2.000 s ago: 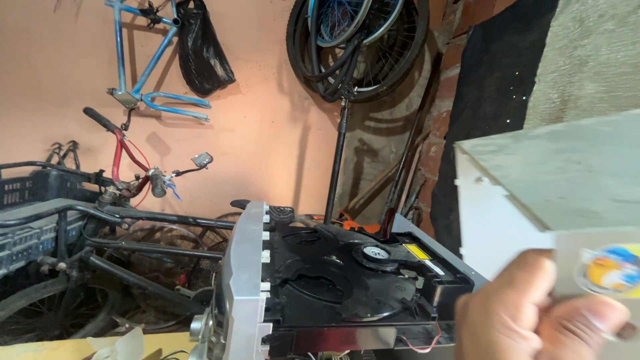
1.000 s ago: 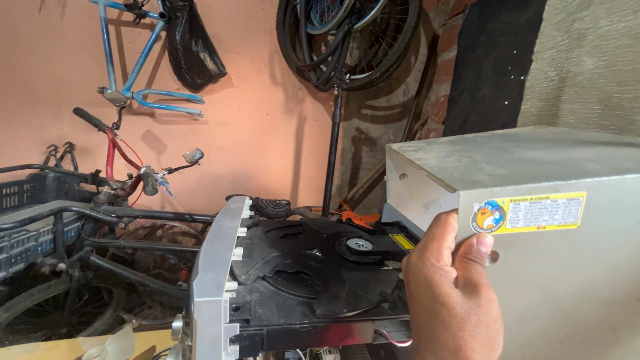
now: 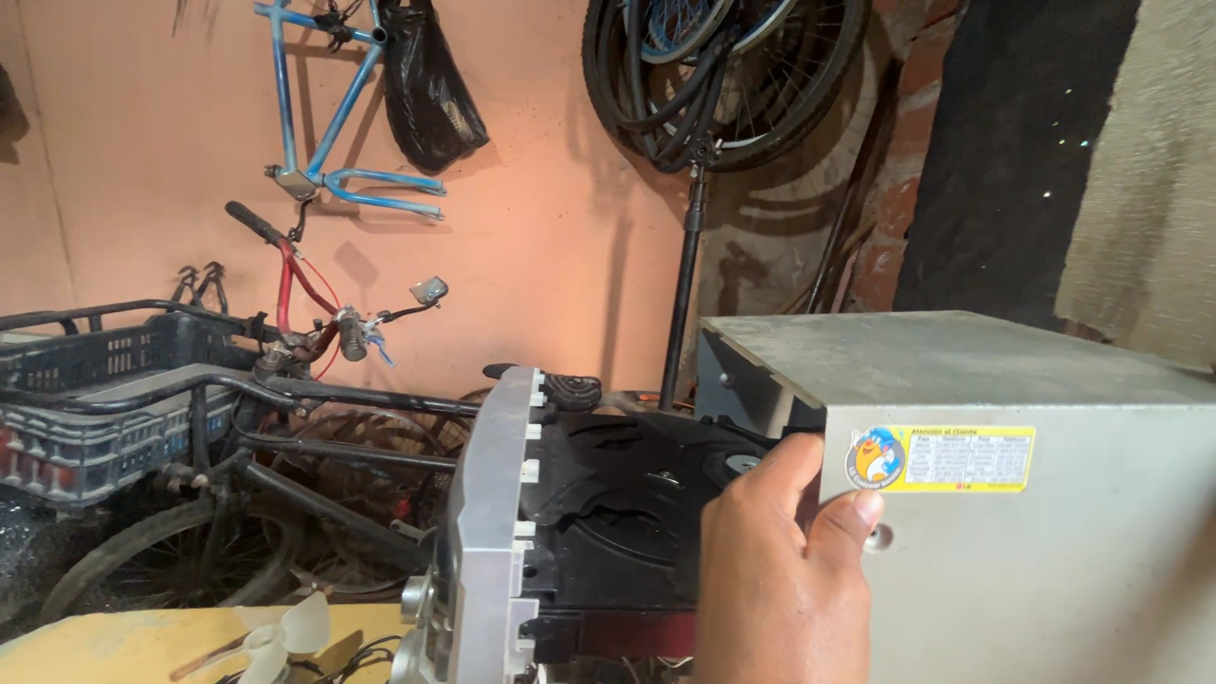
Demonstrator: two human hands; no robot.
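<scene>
My left hand [image 3: 788, 570] grips the front edge of a grey sheet-metal housing cover [image 3: 1026, 570], thumb on its outer side below a yellow sticker [image 3: 969, 458] with writing, fingers behind the edge. To its left lies an opened disc-player stereo unit [image 3: 627, 513], with a black plastic disc mechanism on top and a silver front panel [image 3: 494, 522] with white clips. The open end of the cover faces the unit; my hand and the cover hide the unit's right part. My right hand is not in view; a blurred dark patch crosses the cover at the lower right.
A white plastic fan blade [image 3: 271, 646] and cables lie on a yellow surface [image 3: 142, 636] at the lower left. Behind stand a red bicycle handlebar [image 3: 294, 275] and a black plastic crate [image 3: 114, 427]. A blue bicycle frame [image 3: 328, 114] and wheels [image 3: 788, 85] hang higher up.
The cover, raised and tilted at the right two seconds ago, has come down and now sits more level beside the unit. My left hand has stayed on its edge.
</scene>
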